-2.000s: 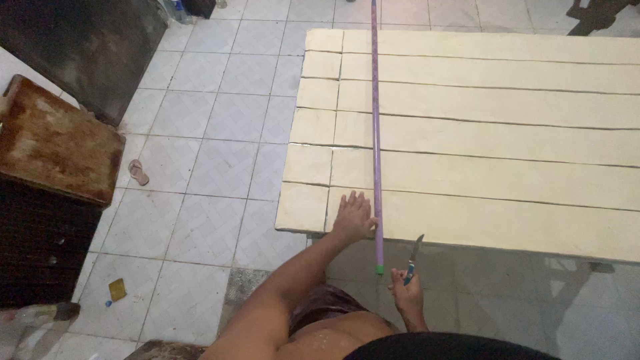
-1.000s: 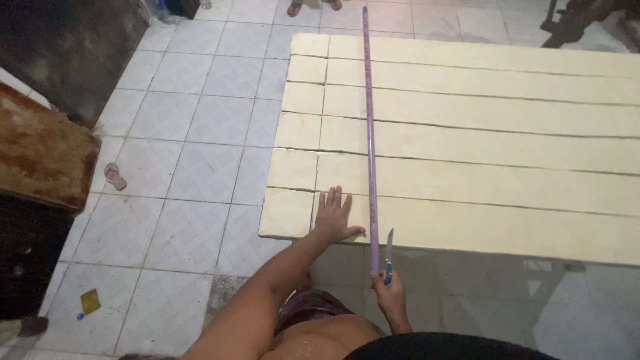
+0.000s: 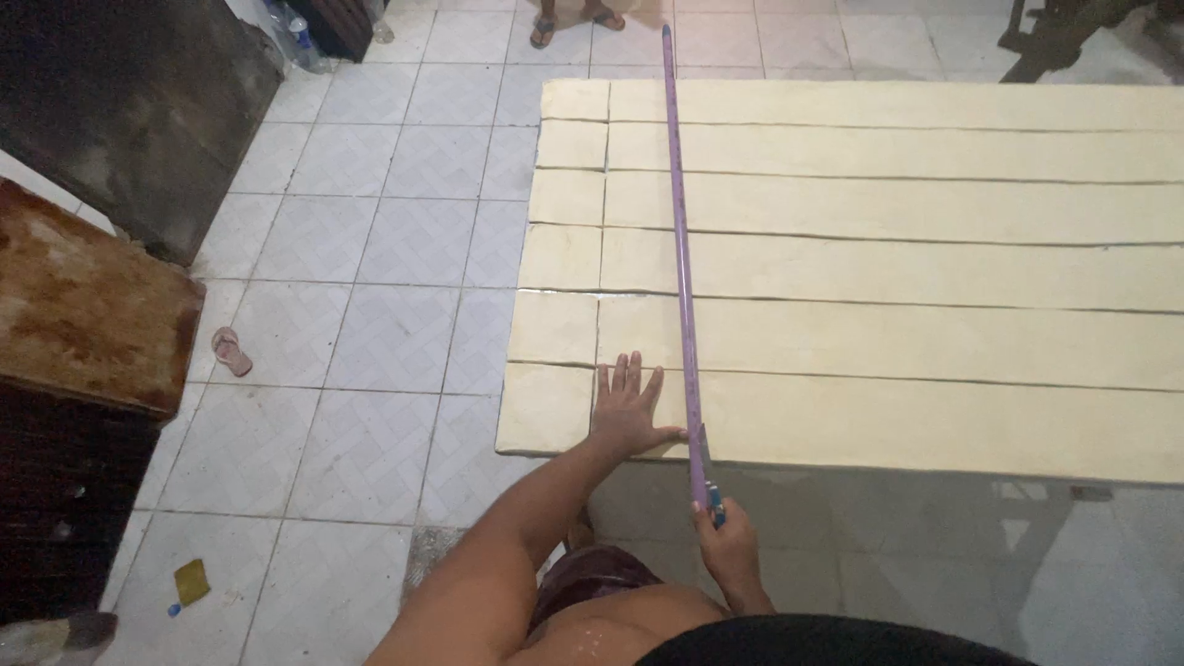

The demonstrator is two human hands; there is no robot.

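A pale yellow slab (image 3: 888, 342), cut by several long lines and one crosswise line near its left end, lies on a table. Across it runs a long purple rod (image 3: 682, 250) with a dark far tip. My left hand (image 3: 629, 412) is spread flat on the slab just left of the rod, thumb reaching the rod. Beyond the slab's near edge, my right hand (image 3: 729, 546) grips a knife (image 3: 714, 499) with a blue handle, its blade pointing away alongside the rod. The fingers are also at the rod's near end; whether they hold it is unclear.
Another person's feet in sandals (image 3: 578, 28) stand beyond the far edge. A pink flip-flop (image 3: 231, 351) and a yellowish scrap (image 3: 192, 583) lie on the tiled floor. At the left is a worn brown wooden top (image 3: 92, 296); plastic bottles (image 3: 301, 37) stand at the back left.
My right hand has moved with the knife from beside the rod to its near end. The rod's near end has shifted closer to that hand. The other person's feet have come into view.
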